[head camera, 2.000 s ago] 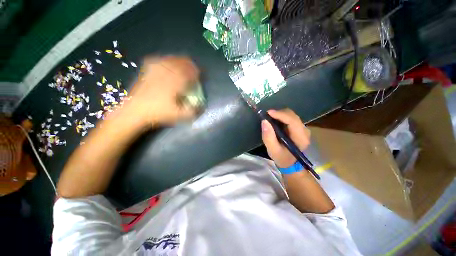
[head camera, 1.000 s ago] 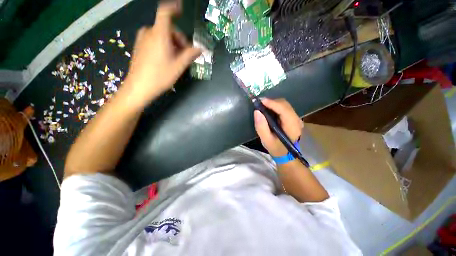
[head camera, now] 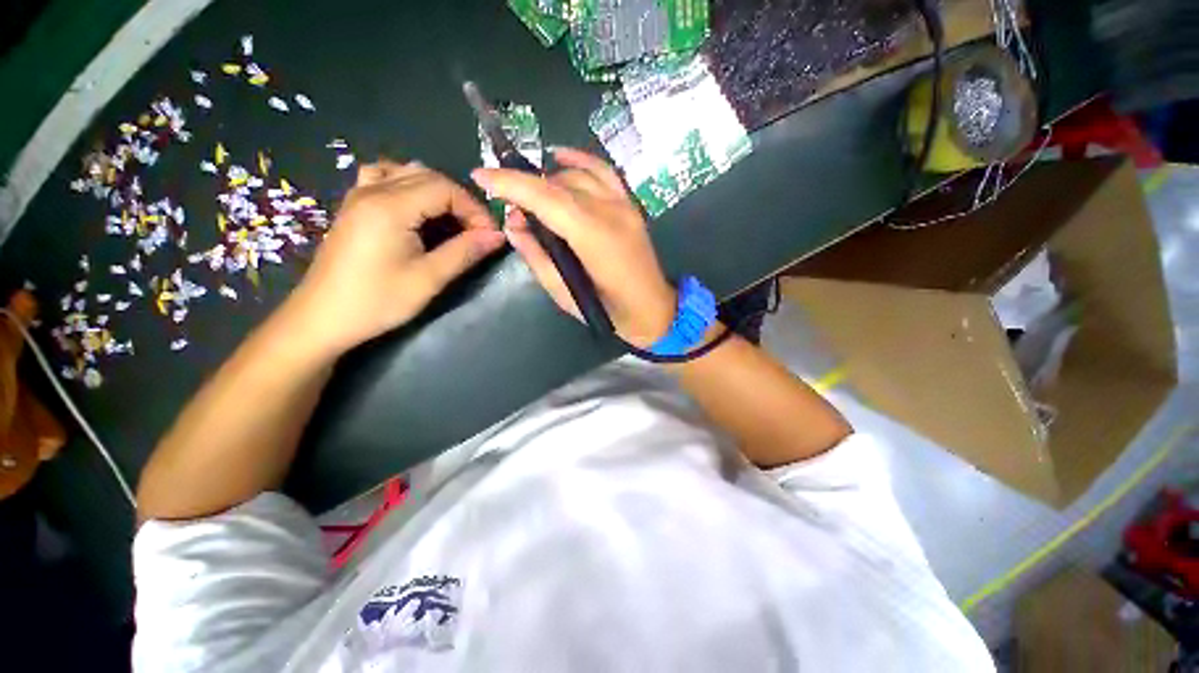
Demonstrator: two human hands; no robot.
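My right hand (head camera: pixel 585 237), with a bright blue wrist band (head camera: pixel 689 317), is shut on a black soldering iron (head camera: pixel 568 270). The iron's tip points up and left, above the bench. A small green and silvery circuit board (head camera: pixel 522 129) lies behind the iron, partly hidden by it and my right fingers. My left hand (head camera: pixel 395 250) is just left of my right hand, its thumb and a finger brought close together near the right fingertips. I cannot tell if something tiny is between them. Small white, yellow and dark components (head camera: pixel 257 224) lie scattered left of my left hand.
Overlapping boards (head camera: pixel 677 132) lie right of the small board. Beyond them is a dark grainy mass (head camera: pixel 802 53), then a round yellowish holder with a silvery tangle (head camera: pixel 976 112) at the bench edge. An open cardboard box (head camera: pixel 920 355) stands lower right. An orange object (head camera: pixel 24 408) is far left.
My right hand has moved left with the iron, away from the board pile. My left hand has come down from the small board, its fingers drawn together. The view has shifted slightly.
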